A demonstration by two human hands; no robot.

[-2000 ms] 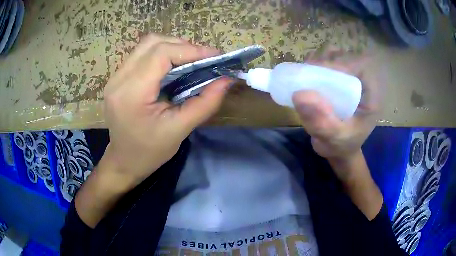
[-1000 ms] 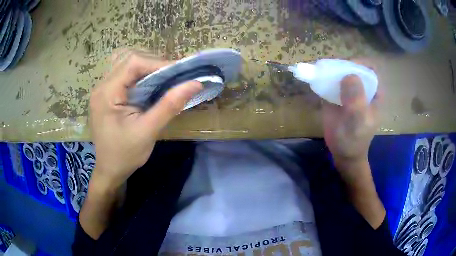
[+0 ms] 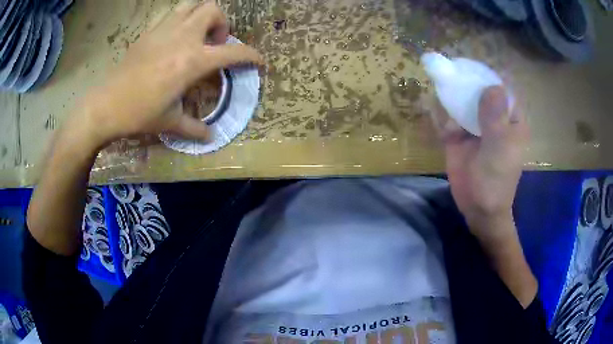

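A flanged ring (image 3: 245,101) with a pale, finely lined flange lies on the bench left of centre, its centre hole showing bench surface. My left hand (image 3: 161,80) is over its left part, fingers spread, with thumb and a fingertip over the flange; whether they press on it is unclear. The hand hides the ring's left side. My right hand (image 3: 491,154) holds a white squeeze bottle (image 3: 467,91) at the right, above the bench and apart from the ring. Its thin tip points up and left and is blurred.
Overlapping grey rings (image 3: 30,50) lie at the far left of the bench, and more rings (image 3: 561,30) at the far right. The bench (image 3: 322,87) has dark spots. Blue crates with rings (image 3: 134,228) stand below the front edge, left and right (image 3: 581,295).
The ring was held tilted at the bottle tip; it now lies flat on the bench, and my left hand has spread over it. The bottle has moved right, away from the ring.
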